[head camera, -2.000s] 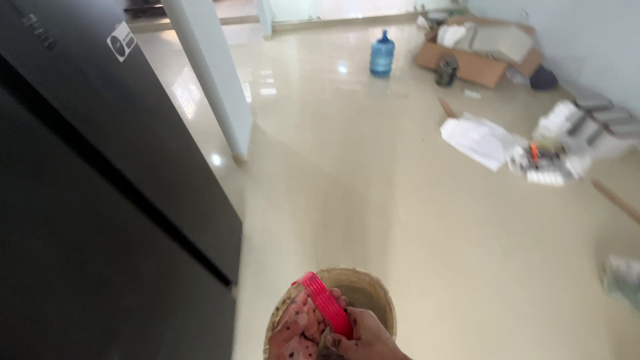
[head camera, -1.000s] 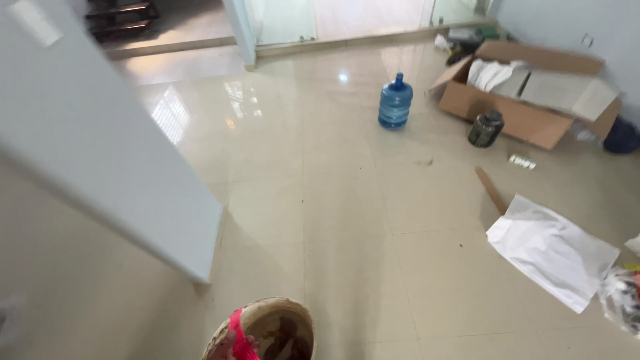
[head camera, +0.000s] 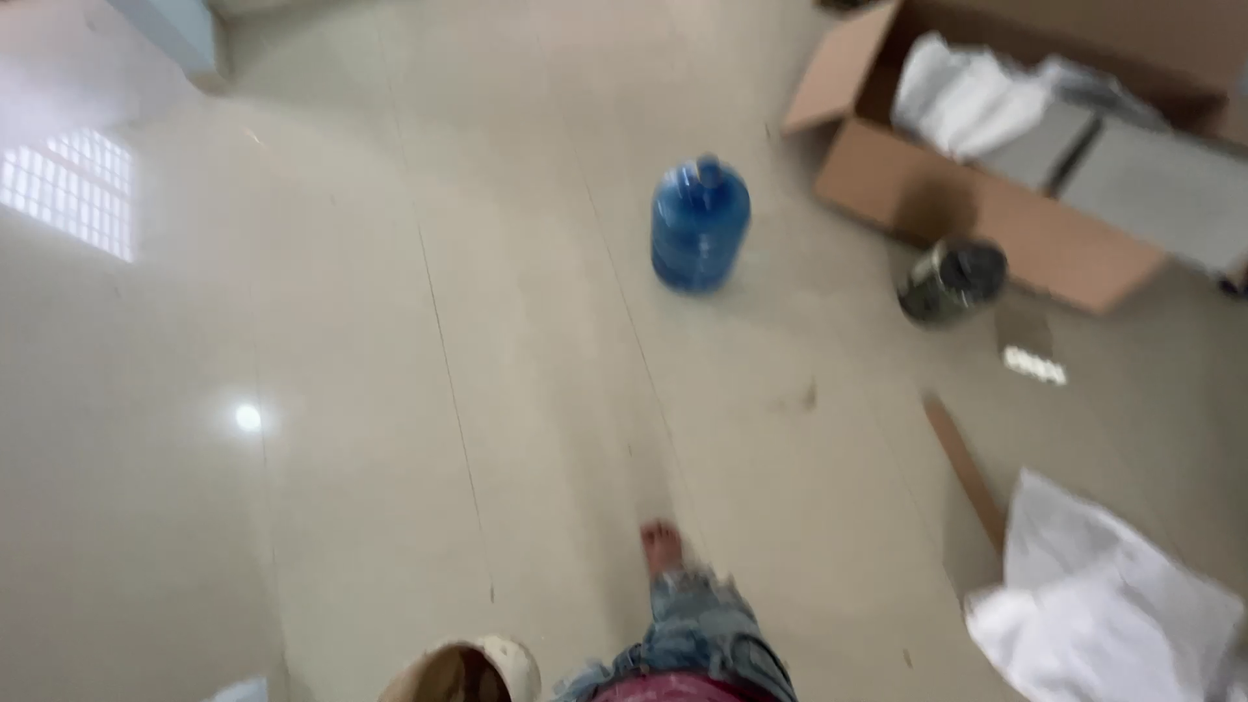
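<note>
Neither of my hands shows in the head view. At the bottom edge, left of my jeans-clad leg, is the rim of a dirty bucket (head camera: 463, 668), cut off by the frame; what lies inside is too blurred to tell. A large blue plastic water bottle (head camera: 700, 226) stands upright on the tiled floor ahead. To its right, a dark jar with a dark lid (head camera: 951, 283) stands in front of an open cardboard box (head camera: 994, 219), which holds white wrapping and pale grey pieces.
A white sheet (head camera: 1102, 595) lies on the right, partly over a brown strip (head camera: 963, 468). A small white piece (head camera: 1035, 365) lies near the jar. The foot of a pale post (head camera: 200, 58) stands at the upper left. My bare foot (head camera: 662, 546) is on the glossy tiles.
Two seconds ago both hands were at the bucket with its red handle; now they are out of view. The view has moved forward and down, nearer the bottle and box.
</note>
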